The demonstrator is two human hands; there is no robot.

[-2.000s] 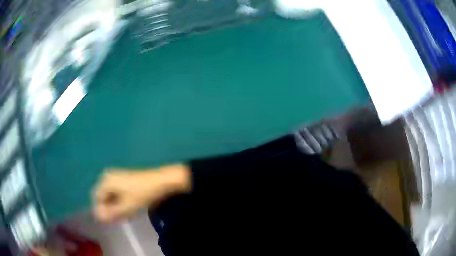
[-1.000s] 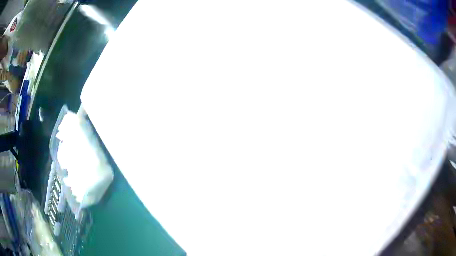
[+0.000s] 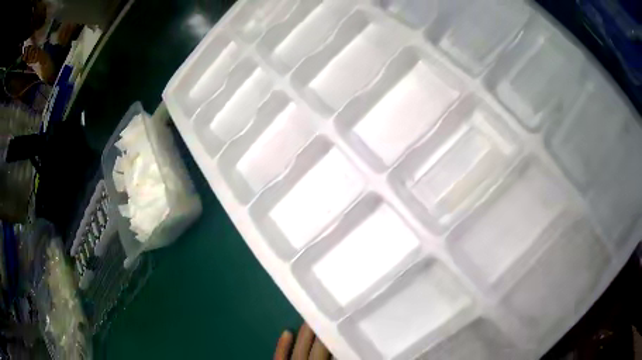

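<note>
A large whitish blister tray (image 3: pixel 376 184) with rows of rectangular pockets is tilted close to the camera and fills the centre and right. Pale rectangles show in the pockets; I cannot tell whether they are units or bare pocket floors. A few fingertips of my left hand (image 3: pixel 303 345), apparently, are at the tray's lower edge, cut off by the bottom of the picture and partly hidden by the tray. My right hand is not seen.
A small clear tub (image 3: pixel 184 204) full of white pieces stands on the green bench top (image 3: pixel 211 281), left of the tray. A ribbed clear component tray (image 3: pixel 91 225) and crinkled clear plastic (image 3: pixel 63 302) lie further left. Blue material shows at top right.
The bench top was exposed earlier, with one hand low at left. A white surface then filled the view; now it shows as a pocketed tray, and fingertips have appeared at its lower edge.
</note>
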